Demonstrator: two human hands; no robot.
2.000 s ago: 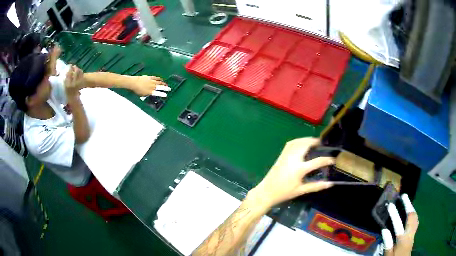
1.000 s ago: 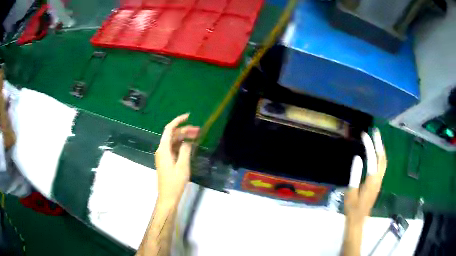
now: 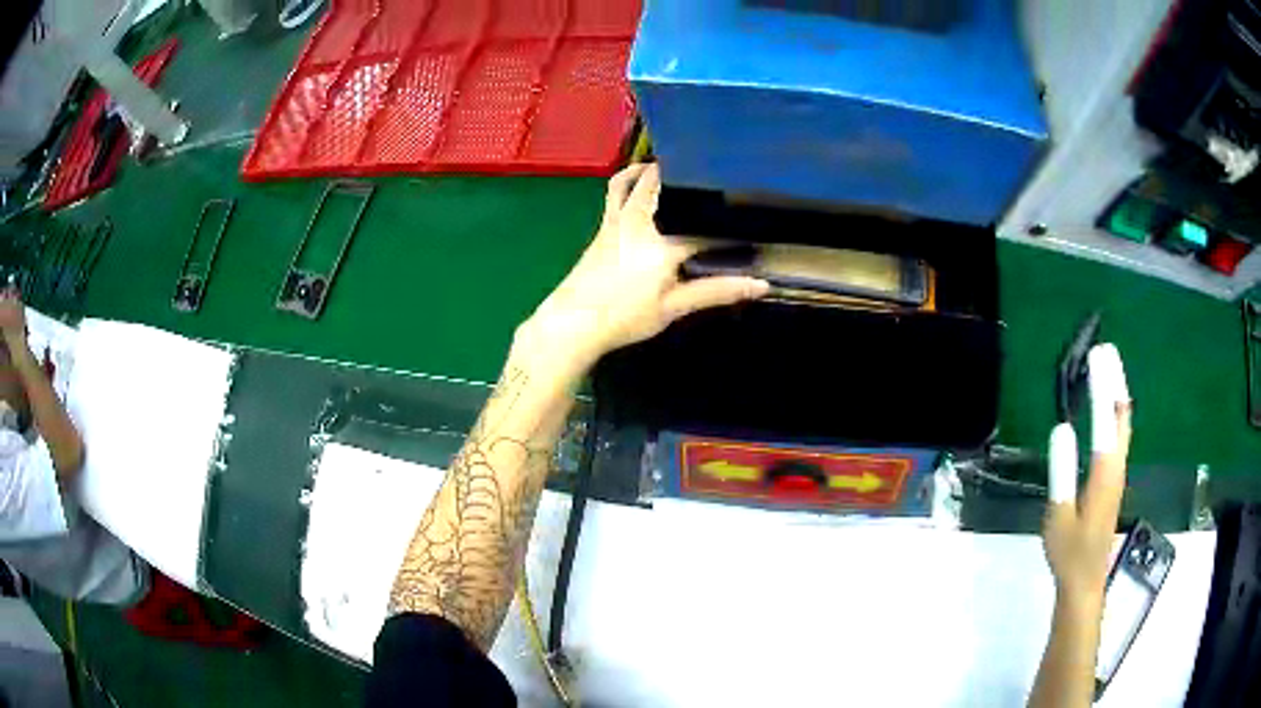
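A dark-edged phone case (image 3: 830, 274) lies on the gold-tan fixture (image 3: 929, 288) in the black tray (image 3: 802, 367), under the blue press head (image 3: 837, 111). My left hand (image 3: 622, 270) grips its left end, the thumb along the front edge; some fingers are hidden. My right hand (image 3: 1093, 477), with white finger cots, is right of the tray. It holds a dark case frame (image 3: 1076, 362), seen nearly edge-on and tilted above the green bench.
A red-and-yellow arrow panel (image 3: 795, 477) is at the tray front. A case with a camera block (image 3: 1145, 553) lies on white paper at right. Two case frames (image 3: 325, 249) lie left, below a red plastic tray (image 3: 443, 90). A control box (image 3: 1175, 228) stands right. Another person's arm (image 3: 42, 401) is far left.
The view has swung right. My left hand has moved from the tray's left side onto the case in the fixture. My right hand has moved right, off the tray, and taken hold of a dark frame.
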